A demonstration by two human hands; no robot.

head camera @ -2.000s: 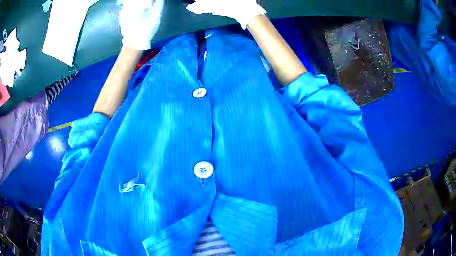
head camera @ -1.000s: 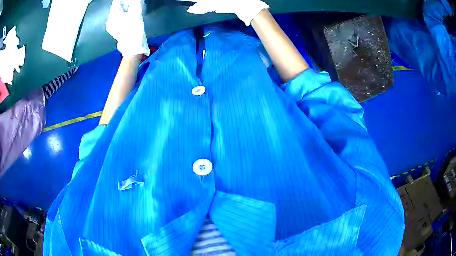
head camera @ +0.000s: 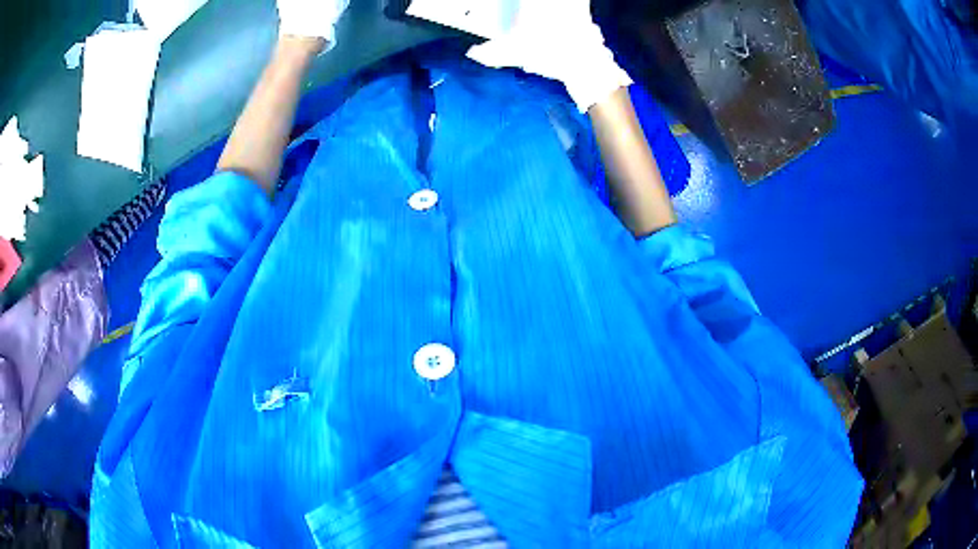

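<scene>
My left hand [head camera: 311, 19], in a white glove, is at the top edge left of centre and partly cut off. Its fingers are out of view. My right hand [head camera: 563, 48], also in a white glove, is over the bench edge at top centre-right. A white piece with a dark edge [head camera: 456, 13] lies against or under its fingers; glare blends glove and piece, so I cannot tell if it is gripped. White sheets [head camera: 118, 97] lie overlapping on the dark green bench top [head camera: 215, 80] at upper left.
Ragged white scraps [head camera: 18, 182] and a red item [head camera: 8, 261] are at far left. A person's pink sleeve and striped cuff [head camera: 54, 322] are beside them. A brown scuffed stool [head camera: 751, 80] stands at upper right, near another person's blue clothing [head camera: 901, 48]. Cardboard cartons [head camera: 917, 375] are at lower right.
My right hand has moved right and towards me, and a dark-edged white piece now shows beside it. My left hand has moved up and right, partly out of view. The view has shifted slightly.
</scene>
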